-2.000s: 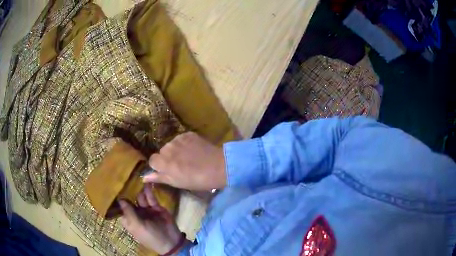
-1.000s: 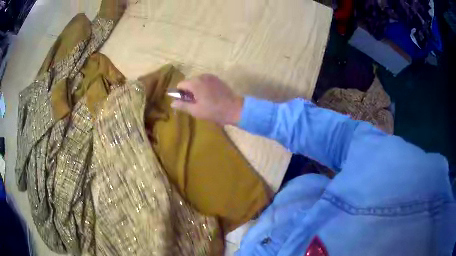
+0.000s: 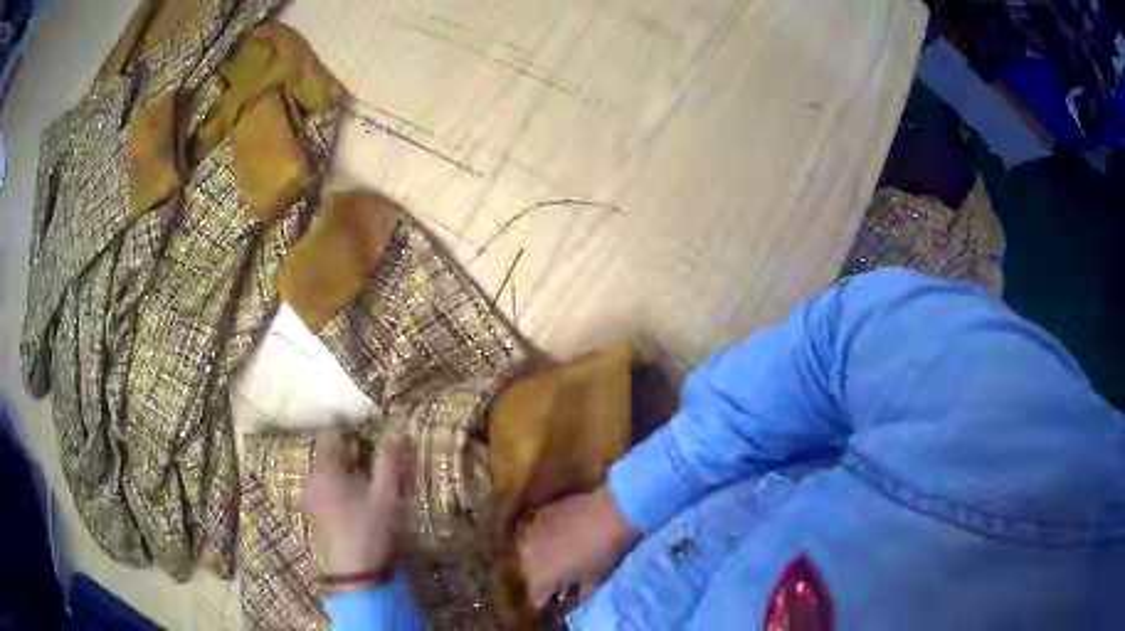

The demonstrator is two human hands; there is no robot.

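Observation:
A tweed jacket [image 3: 450,302] with mustard cuffs lies in front of me at the lower middle of the table. One mustard cuff [image 3: 561,425] sticks up near my right hand. My left hand [image 3: 358,499], with a red band at the wrist, is blurred over the tweed at the lower left of the jacket; I cannot tell whether it grips cloth. My right hand [image 3: 574,542] is low beside that cuff, its fingers hidden or blurred against the cloth. The snips are not visible.
More tweed jackets with mustard cuffs are heaped on the left side of the pale plywood table [image 3: 691,160], which has dark pen lines. A tweed piece [image 3: 931,234] lies beyond the right table edge. Navy cloth [image 3: 111,610] is at the lower left.
The snips seen in my right hand are out of sight, and that hand has moved down towards me. My left hand has come back into view. The jacket now lies closer, its cuffs showing.

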